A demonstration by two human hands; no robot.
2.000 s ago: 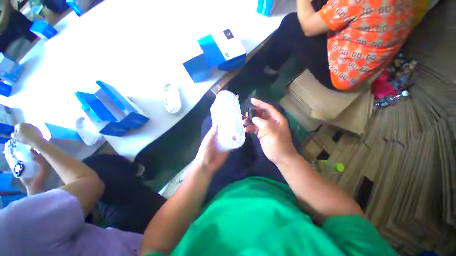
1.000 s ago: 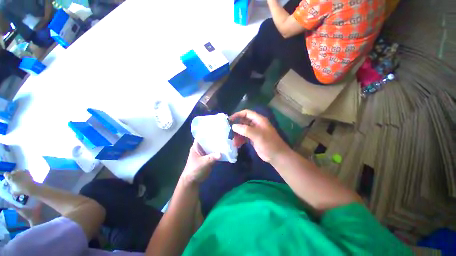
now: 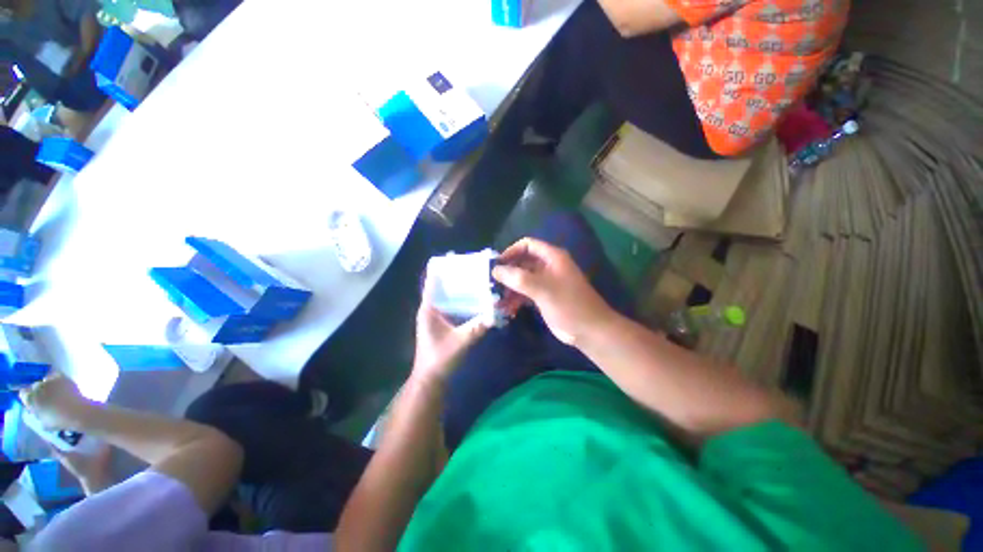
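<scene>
My left hand holds the white inner tray from below, over my lap. The tray is turned so a pale, squarish side shows. My right hand is at the tray's right edge, its fingertips on a small dark piece, perhaps the device. Whether this piece sits in the tray or only against it cannot be told. The inside of the tray is hidden from view.
The long white table lies ahead and left, with an open blue box, a blue-and-white box and a spare whitish tray. People sit at left and upper right. Cardboard sheets cover the floor at right.
The tray has turned from long and upright to a shorter, squarish view. My right hand has moved left, bringing the dark piece against the tray's edge.
</scene>
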